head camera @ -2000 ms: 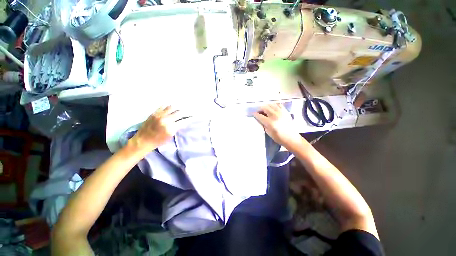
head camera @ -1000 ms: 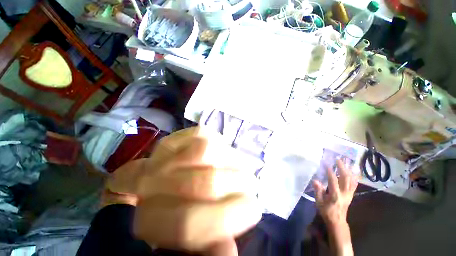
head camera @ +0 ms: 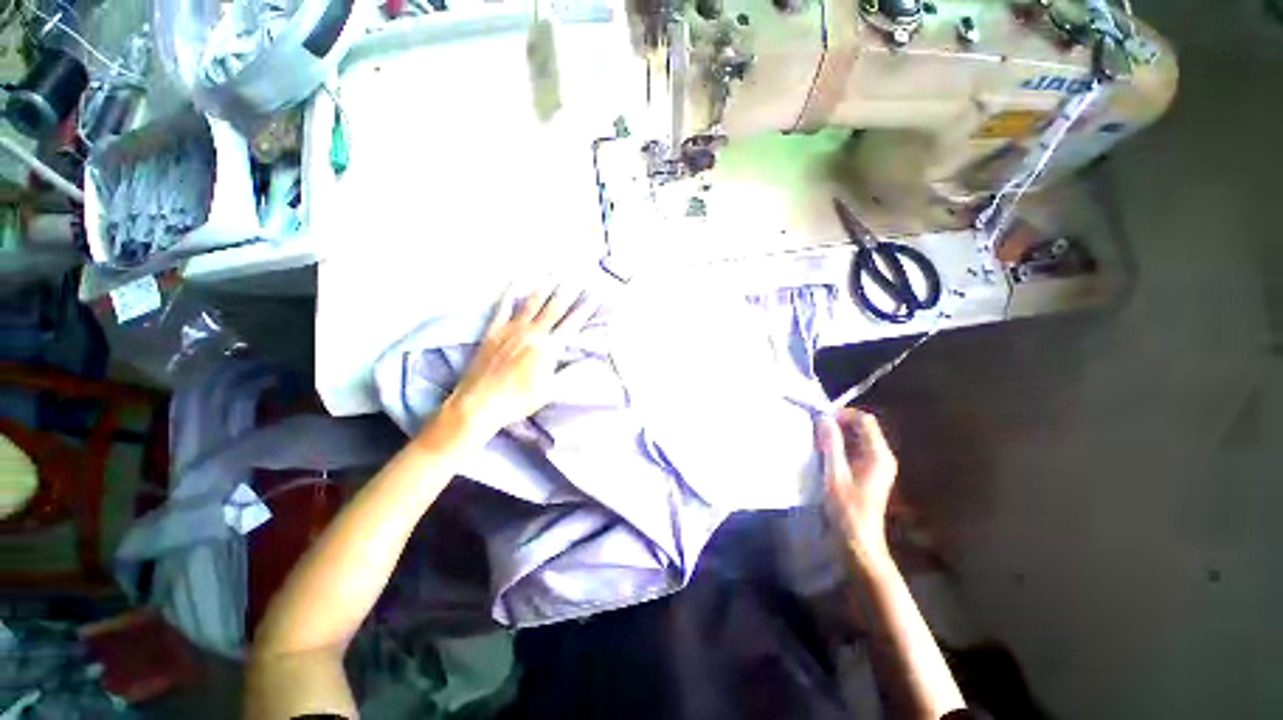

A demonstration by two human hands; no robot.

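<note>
The grey-lavender garment piece [head camera: 577, 521] lies bunched over the front table edge and hangs onto the lap. A whiter, overexposed flat area of cloth [head camera: 732, 422] lies against it. My left hand [head camera: 518, 369] rests on the cloth with its fingers spread, left of the white area. My right hand [head camera: 856, 471] is at the right edge of the cloth, just off the table, with its fingertips closed on that edge. The sewing machine [head camera: 929, 106] stands behind the cloth, and its presser foot area [head camera: 675, 158] has no visible cloth under it.
Black scissors [head camera: 895, 277] lie on the table right of the cloth. A tray of small grey parts [head camera: 155, 197] stands at the left. Draped grey pieces [head camera: 211, 521] and part of a wooden chair [head camera: 49, 471] are at lower left. A narrow white strip hangs near my right hand.
The view has swung back from the left. My left hand has come down from near the camera onto the cloth. My right hand has moved off the tabletop to the cloth's right edge.
</note>
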